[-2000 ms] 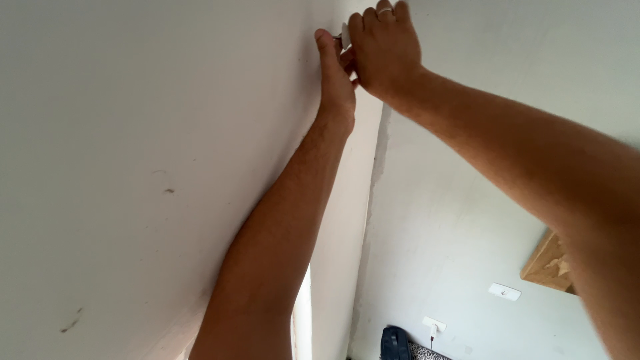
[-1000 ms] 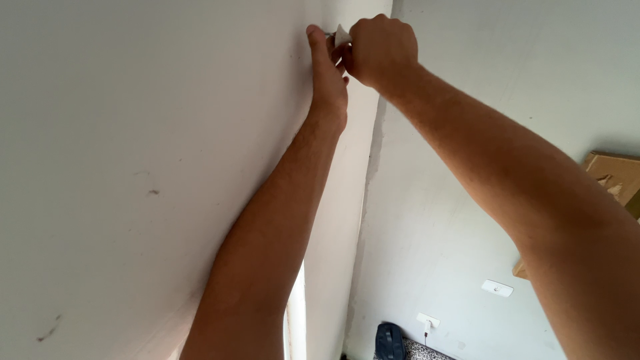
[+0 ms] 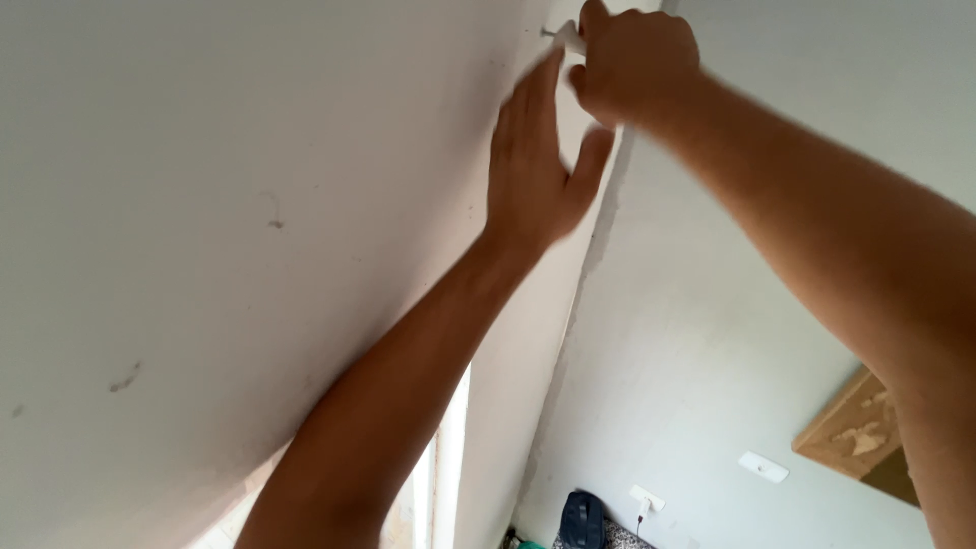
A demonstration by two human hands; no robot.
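A small metal screw or hook (image 3: 547, 33) stands out from the white wall (image 3: 191, 152) near the top of the view. Right beside it is a small white piece (image 3: 569, 38), pinched in my right hand (image 3: 637, 65), whose fingers are mostly closed around it; its exact kind cannot be told. Just below, my left hand (image 3: 534, 160) is raised with its fingers extended and its thumb apart, holding nothing. Its fingertips come close to the white piece; whether they touch it is unclear.
At right, a wooden board or box (image 3: 858, 438) sits by the far wall, partly behind my right arm. Lower down are a white wall plate (image 3: 763, 467), a socket with a plugged-in charger (image 3: 646, 499) and a dark blue bag (image 3: 582, 520). A bright opening (image 3: 450, 457) shows beside my left forearm.
My left hand has let go near the metal piece and opened, moving down with its fingers extended. The metal piece now shows standing out of the wall. My right hand stays at the white piece.
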